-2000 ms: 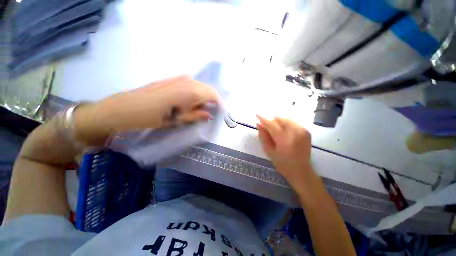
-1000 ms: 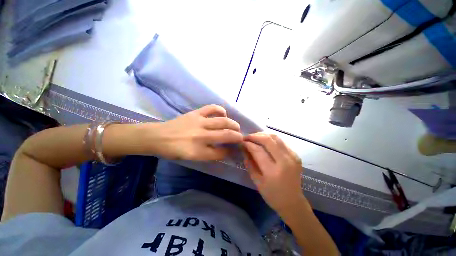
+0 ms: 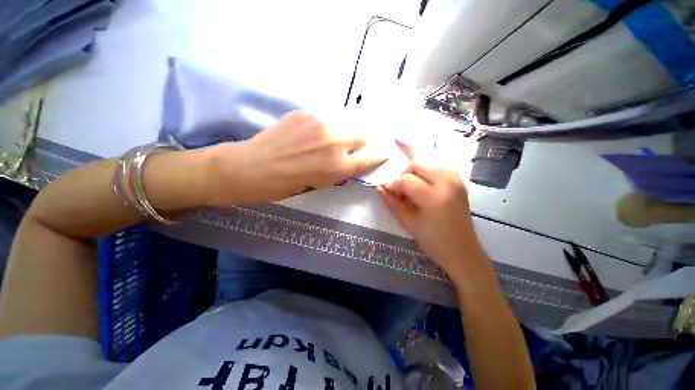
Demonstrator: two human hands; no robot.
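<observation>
A folded blue-grey fabric piece (image 3: 221, 107) lies on the white table, running from the left to under my left hand. My left hand (image 3: 312, 152) is on the piece, its fingers closed at the piece's right end. My right hand (image 3: 427, 187) pinches the same end, fingertips close to the left hand's. Lamp glare washes out the fabric end between the fingertips. The presser foot area (image 3: 457, 103) of the sewing machine (image 3: 526, 46) is just above and right of my hands, apart from the fabric as far as the glare shows.
A pile of blue-grey pieces (image 3: 49, 38) lies at upper left. A grey ribbed cylinder (image 3: 497, 161) is by the needle. Red-and-black snips (image 3: 585, 274) lie at right, near a white strip (image 3: 632, 305) and purple cloth (image 3: 655, 177). Ruler tape (image 3: 305, 236) edges the table; a blue crate (image 3: 145, 297) is below.
Since a second ago, both hands have moved up, closer to the presser foot, with the fabric's right end. The fabric now lies flatter, and the right hand's fingertips point more upward.
</observation>
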